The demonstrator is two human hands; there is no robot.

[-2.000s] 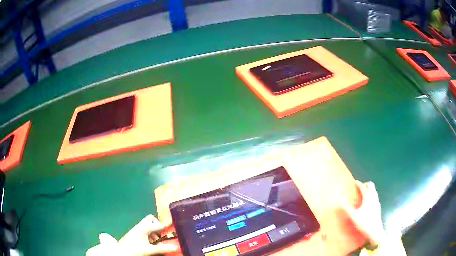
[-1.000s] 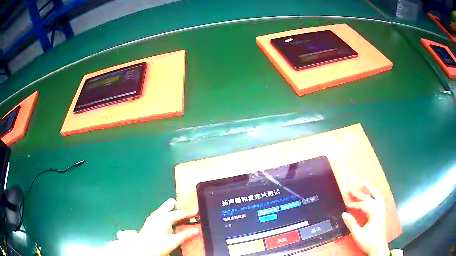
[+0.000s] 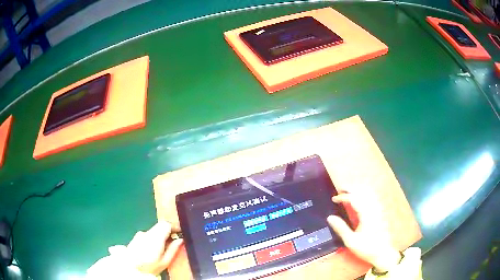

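A black tablet [image 3: 257, 219] lies on an orange foam pad [image 3: 351, 158] in front of me. Its lit screen shows text, blue highlights and yellow, red and grey blocks. My left hand [image 3: 151, 249] is at the tablet's left edge, thumb and fingers closed on a small dark plug [image 3: 176, 235], mostly hidden by the fingertips. My right hand [image 3: 359, 235] is at the tablet's right edge, thumb and fingers apart, fingertips against the edge, not wrapped round it.
Tablets on orange pads lie behind at left [image 3: 77, 104], centre [image 3: 290, 39] and far right [image 3: 458, 35]. A loose black cable [image 3: 38, 196] lies on the green bench [image 3: 186, 71] at left. Blue racking [image 3: 13, 33] stands at upper left; floor shows at lower right.
My right hand has come from the pad's right side to the tablet's right edge. My left hand stays at the left edge. The camera view has shifted.
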